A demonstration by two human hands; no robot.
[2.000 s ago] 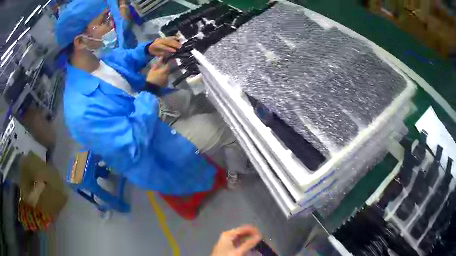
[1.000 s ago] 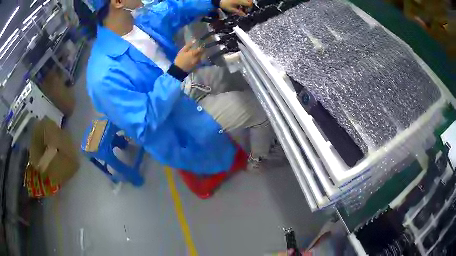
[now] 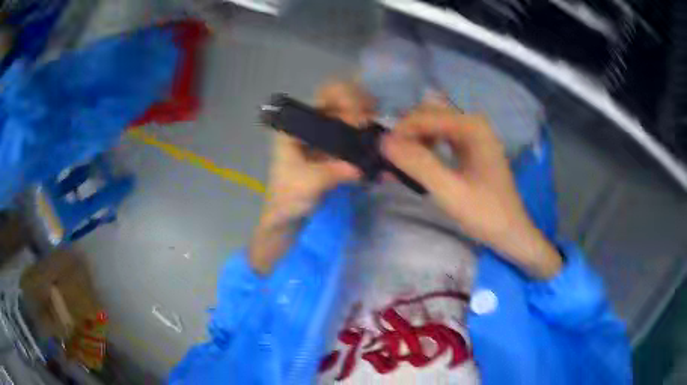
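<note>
A black watch strap (image 3: 312,129) is held over my lap, slanting from upper left to lower right. A small bright glint shows at its upper left end. A darker, thicker part sits near its middle, between my fingers; blur hides whether it is a watch case. My left hand (image 3: 305,165) grips the strap from behind and below, with fingers partly hidden by it. My right hand (image 3: 459,165) pinches the strap near the thicker part with thumb and fingers. A thin dark end sticks out below my right fingers.
The white edge of a tray or bench (image 3: 557,71) curves across the upper right, with blurred black items beyond it. Another worker's blue smock (image 3: 98,90) is at the upper left. A blue stool (image 3: 87,195), a cardboard box (image 3: 56,286) and a yellow floor line (image 3: 203,165) lie left.
The view has swung down to my lap, and both hands are now in the picture on the strap. The stacked foam trays and most of the other worker have left the view.
</note>
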